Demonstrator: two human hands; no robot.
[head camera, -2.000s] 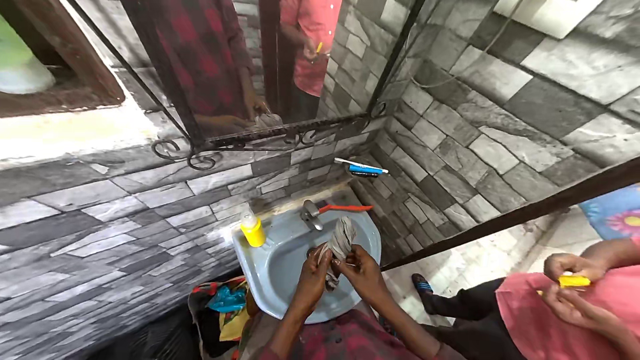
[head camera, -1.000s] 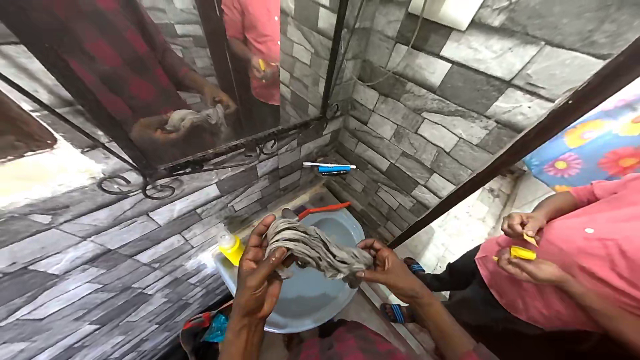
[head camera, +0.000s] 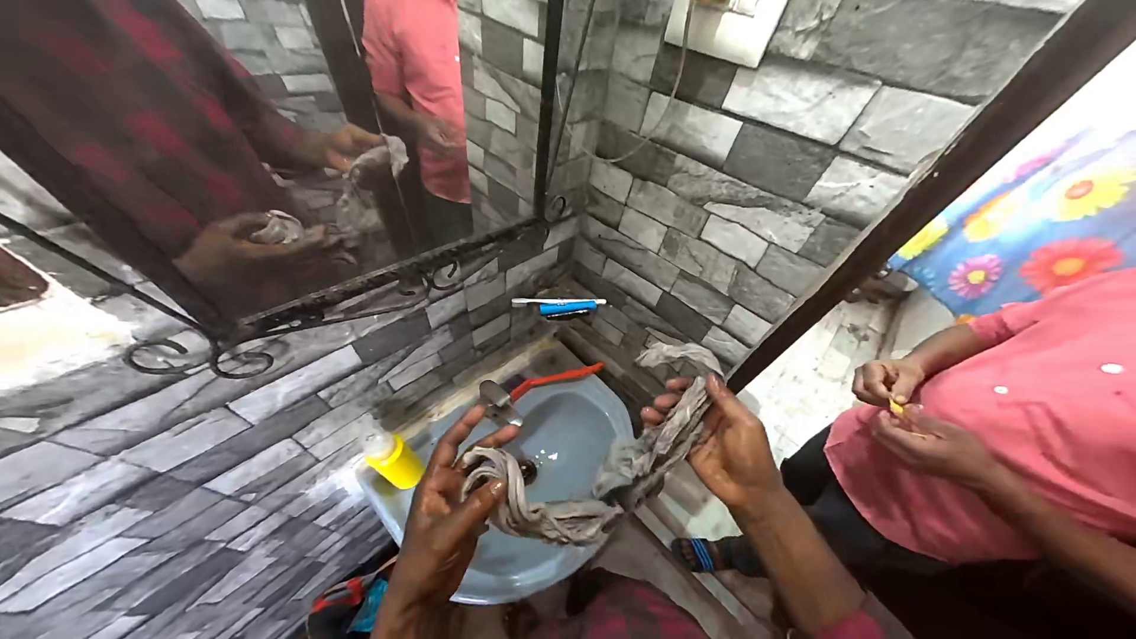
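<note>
A twisted grey cloth (head camera: 568, 522) is stretched between my two hands over a blue-grey wash basin (head camera: 506, 581). My left hand (head camera: 457, 506) holds one looped end, its fingers partly spread. The other end lies across the palm of my right hand (head camera: 723, 444), held by the thumb, with a loose tip hanging past it. Behind the cloth are the metal tap (head camera: 500, 404) and a red-handled brush or similar tool (head camera: 559, 377) on the basin's back rim. A yellow bottle (head camera: 395, 461) stands on the rim at the left.
A framed mirror (head camera: 266, 160) hangs above the basin. Toothbrushes and a blue tube (head camera: 568, 308) lie on a corner ledge. At the right, beyond a dark frame post (head camera: 887, 204), a person in a pink shirt (head camera: 976, 444) holds something small and yellow. A bag with coloured items is at lower left.
The cloth was bunched in my hands over the basin two seconds ago; now it is drawn out lengthwise between them. The view has moved closer to the mirror.
</note>
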